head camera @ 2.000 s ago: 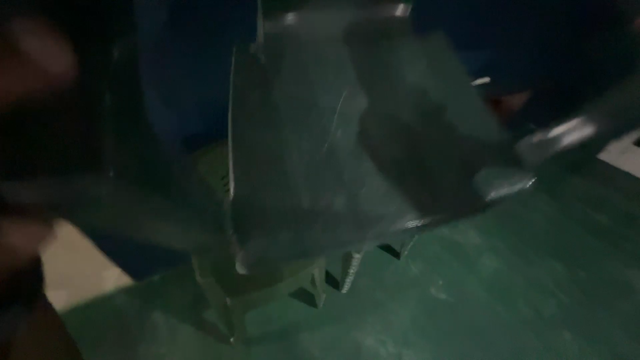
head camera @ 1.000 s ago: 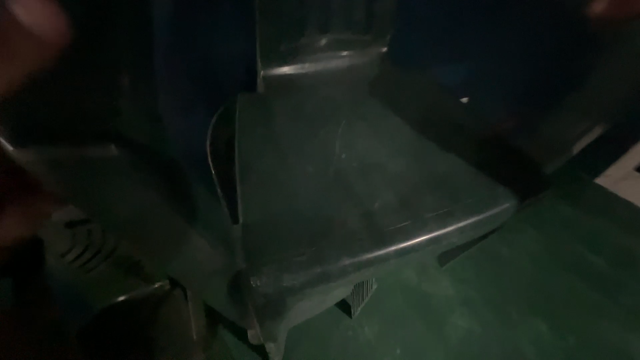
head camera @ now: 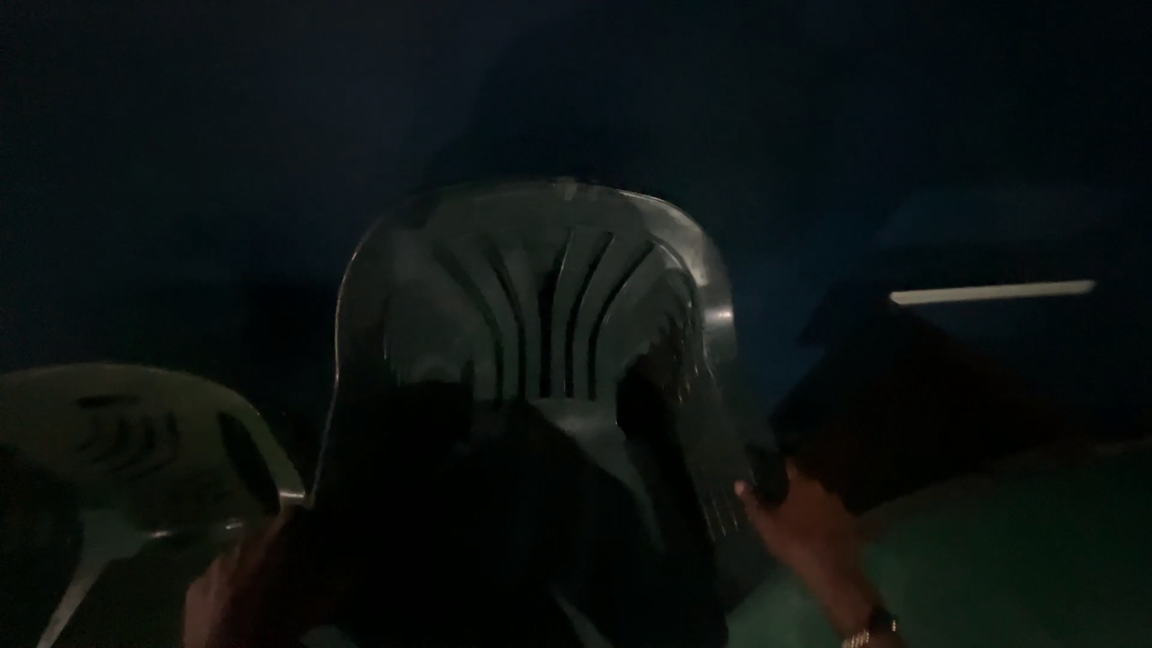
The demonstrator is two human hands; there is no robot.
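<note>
A dark plastic armchair (head camera: 540, 297) with a slatted, rounded backrest stands upright in the middle of the dim head view, its seat lost in deep shadow. My right hand (head camera: 801, 522), with a band at the wrist, is at the chair's right armrest (head camera: 720, 486), thumb on the near side; its other fingers are hard to make out. At the lower left, my left hand (head camera: 238, 576) is beside the chair's left side, blurred and dark, so its grip cannot be told.
To the left stands a lighter greenish plastic chair (head camera: 189, 396) with slots in its back. Green floor (head camera: 1008, 549) shows at the lower right. A pale narrow strip (head camera: 990, 292) and a dark shape lie at the right, before a dark blue background.
The view has shifted greatly, from the chair's seat to its backrest. Both hands now show lower in the view, at the chair's two sides.
</note>
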